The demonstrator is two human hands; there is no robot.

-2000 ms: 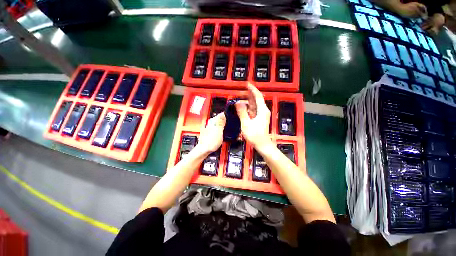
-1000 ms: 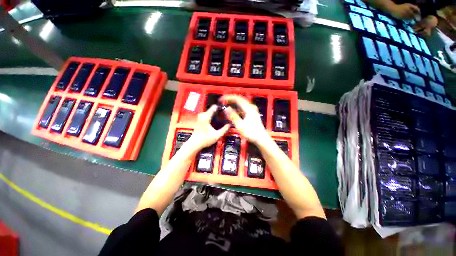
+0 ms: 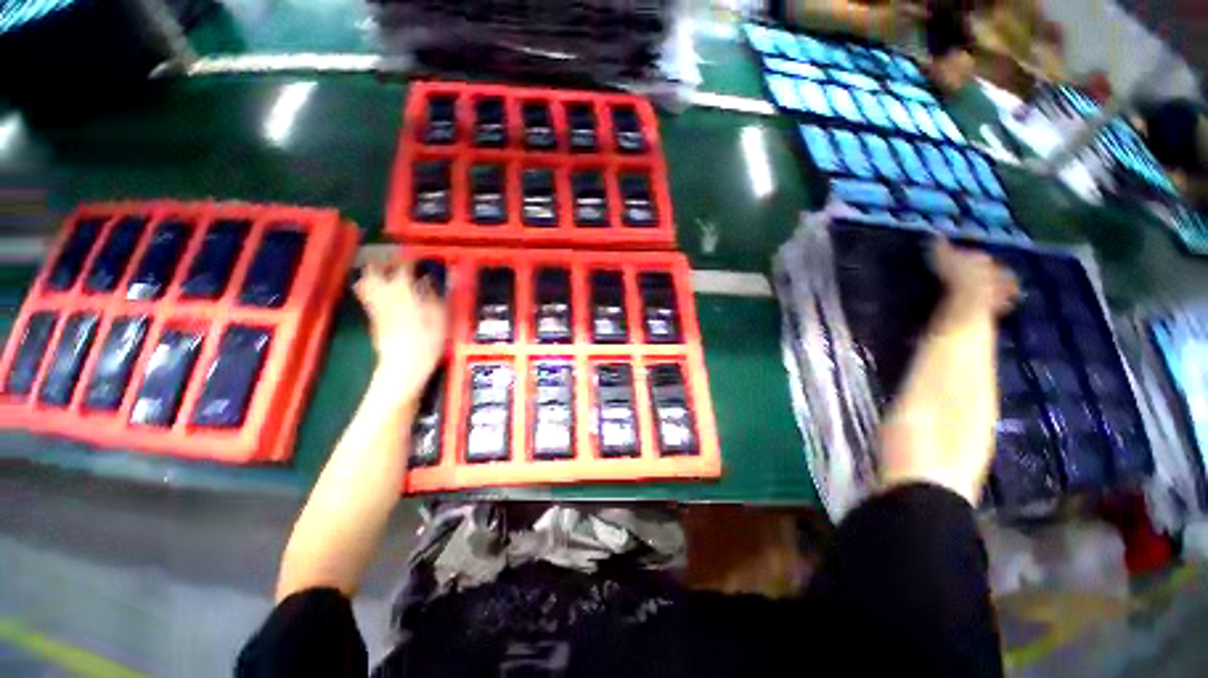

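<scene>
The main red foam tray (image 3: pixel 570 482) lies in front of my body with dark phone units (image 3: pixel 553 408) in its slots. My left hand (image 3: pixel 404 318) is over the tray's upper left corner and covers part of a dark unit there; whether it grips that unit is unclear. My right hand (image 3: pixel 974 281) is over the upper part of the black blister tray stack (image 3: pixel 1047 384) on the right. It is blurred, and its fingertips and any part in them cannot be made out.
A second red tray (image 3: pixel 530 240) with open units adjoins behind. Stacked red trays (image 3: pixel 278 397) with plain dark phones stand at left. A light-blue-filled tray (image 3: pixel 861 152) lies beyond the blister stack. A dark pile (image 3: pixel 530 40) is at the far side. Other workers are at the upper right.
My hands have parted from the dark piece they held together over the main tray. My left hand moved to the tray's upper left corner, my right hand to the blister stack. The view has turned right.
</scene>
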